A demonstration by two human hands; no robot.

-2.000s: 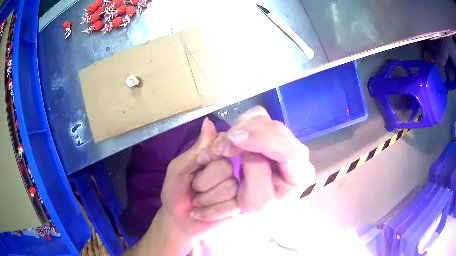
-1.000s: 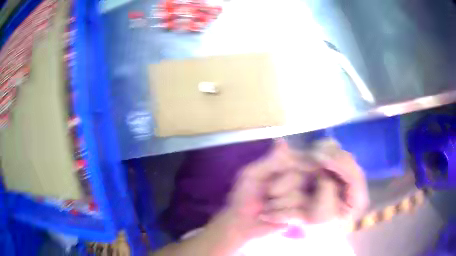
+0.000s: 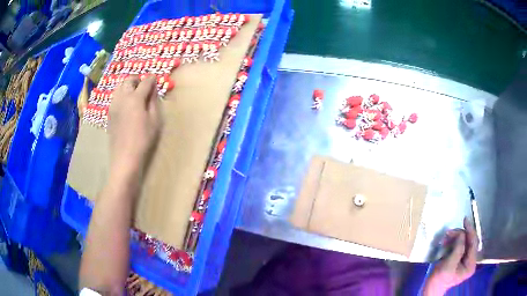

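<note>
My left hand is over the large cardboard sheet in the blue crate. Its fingertips are at the front row of red-haired doll figures. One figure lies right beside the fingertips; whether they touch or hold it is unclear. My right hand is at the bench's front edge, fingers bent, beside a slim white-handled knife; its grip is unclear. A small round white pot stands on the cardboard pad, with thin sticks at the pad's right side.
A loose heap of figures lies on the metal bench behind the pad, with one figure apart at its left. The crate's raised blue rim stands between sheet and bench. Another blue crate is at far left. A whitish translucent object is back right.
The view has swung left onto the crate. My hands, earlier together in front of my lap, are now apart: left over the crate sheet, right at the bench edge.
</note>
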